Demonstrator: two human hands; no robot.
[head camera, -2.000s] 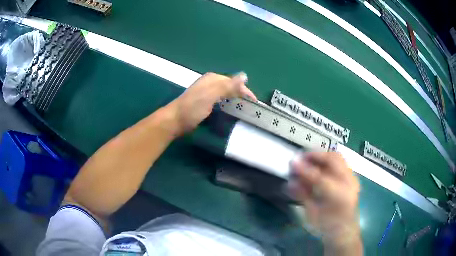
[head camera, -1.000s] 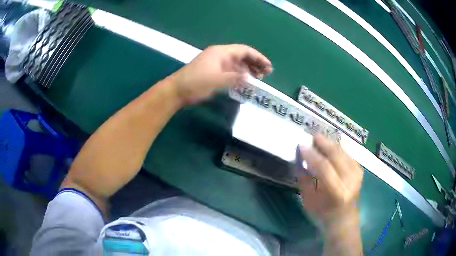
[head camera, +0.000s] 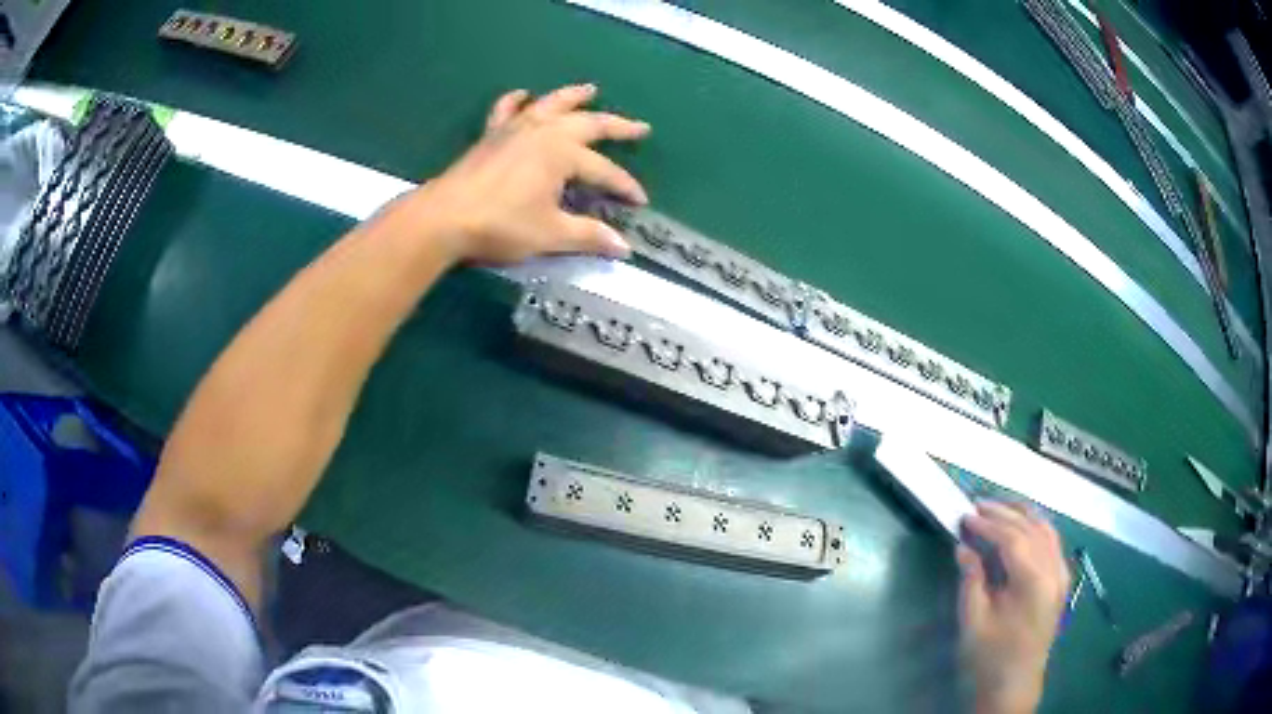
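Observation:
My left hand (head camera: 537, 181) is over the far end of a six-nest fixture block (head camera: 712, 261), thumb and a finger on either side of its left end, the other fingers spread. This block lies end to end with another fixture block (head camera: 907, 360) along the silver strip. My right hand (head camera: 1016, 579) holds a flat white piece (head camera: 924, 481), tilted, its dark tip close to the right end of a thicker fixture block (head camera: 684, 370). Nearer me lies a cover plate (head camera: 684, 516) with clusters of tiny holes, on top of a bar.
A short fixture block (head camera: 1092, 449) lies farther right. A brass-coloured fixture bar (head camera: 228, 38) is at the upper left. A large fixture stack (head camera: 87, 223) stands at the left edge beside a plastic bag. A small grey bar (head camera: 1155, 642) and thin tools lie at the right. A blue stool (head camera: 70, 488) is below left.
The fixture block by my left hand now lies against the one on the strip. The white piece has swung right and down with my right hand, uncovering the thicker block and cover plate.

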